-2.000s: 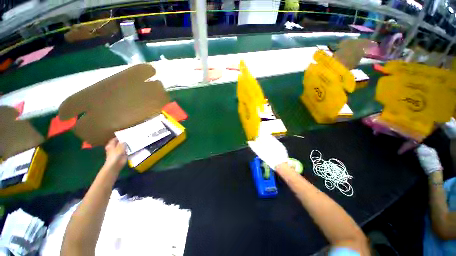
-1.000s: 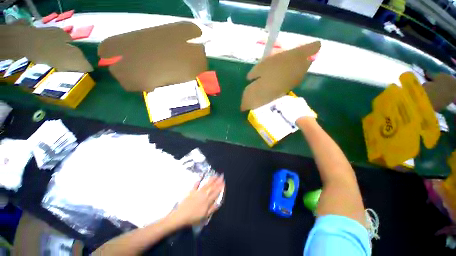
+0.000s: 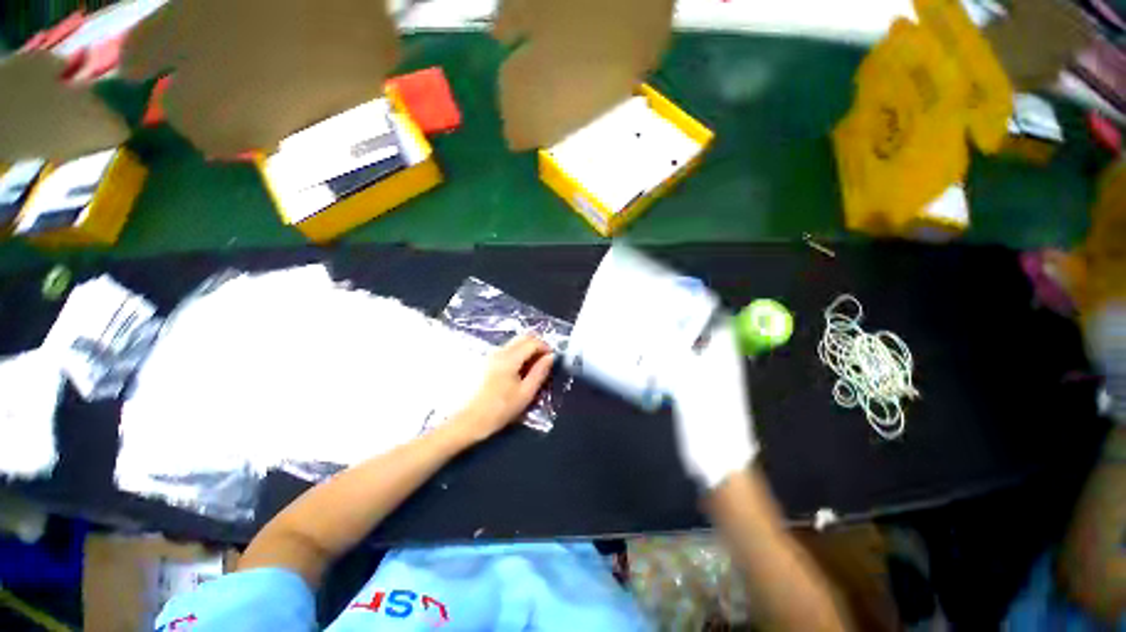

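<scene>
My left hand (image 3: 509, 385), bare, lies on a clear plastic bag (image 3: 488, 309) at the right edge of the large glaring white pile (image 3: 296, 370); its fingertips are at the bag's right part. My gloved right hand (image 3: 714, 407), blurred, holds a white printed, flat piece (image 3: 636, 324) just right of the bag. I cannot tell what exactly the piece is. An open yellow box (image 3: 574, 204) stands beyond on the green belt, with a white perforated piece (image 3: 630, 151) inside. The blue tape dispenser is not clearly seen; the held piece may hide it.
Green roll (image 3: 764, 326) and tangled pale loops (image 3: 871, 367) lie right on the black bench. More boxes (image 3: 371, 198) stand on the belt (image 3: 766, 185), one yellow lid (image 3: 908, 124) at right. Leaflets (image 3: 99, 333) lie left. A neighbour's arm (image 3: 1105, 494) shows at the right edge.
My right hand has left the middle box and come back over the bench with a white piece in it. My left hand stays at the bag. The view has tilted down.
</scene>
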